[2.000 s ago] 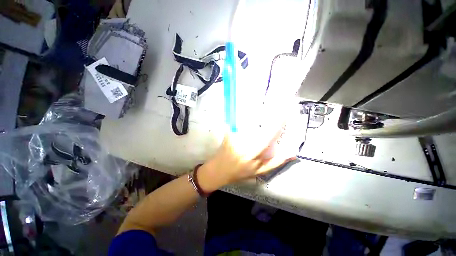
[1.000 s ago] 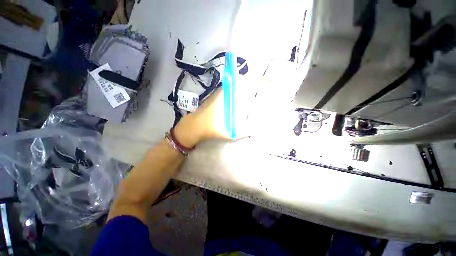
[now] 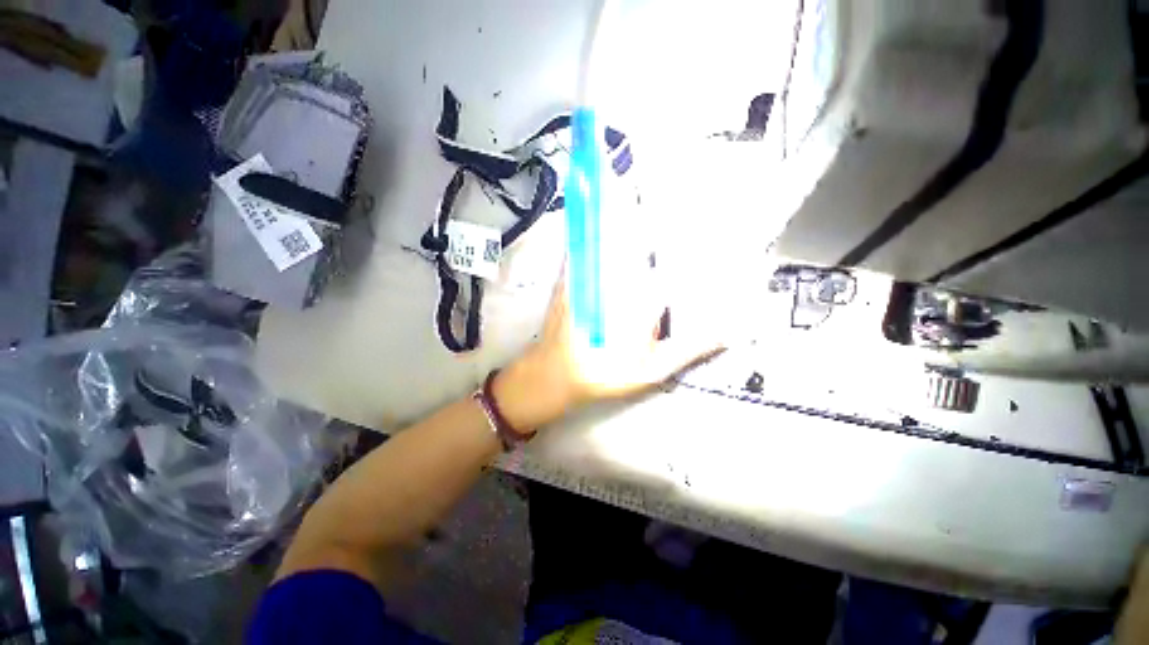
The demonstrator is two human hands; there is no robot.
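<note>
My left hand (image 3: 611, 359) lies on the white sewing table (image 3: 706, 466), left of the presser foot (image 3: 817, 296). Lamp glare washes out its fingers and whatever is under them, so I cannot tell whether it holds a cloth piece. Short dark edges show beside the fingers. The sewing machine's large white head (image 3: 920, 151) is at the upper right. My right hand cannot be made out. A small skin-coloured sliver shows at the lower right edge, perhaps part of my right arm.
A grey bundle of cut pieces (image 3: 296, 126) with a paper ticket (image 3: 271, 214) is at the table's left. Black-and-white cloth ties (image 3: 460, 309) lie right of it. A crumpled clear plastic bag (image 3: 189, 441) is below left. The bright blue lamp bar (image 3: 583, 227) looms over my hand.
My left hand first drew back left toward the ties, then moved right again toward the presser foot. The grey piece edge seen under its fingers two seconds ago no longer shows.
</note>
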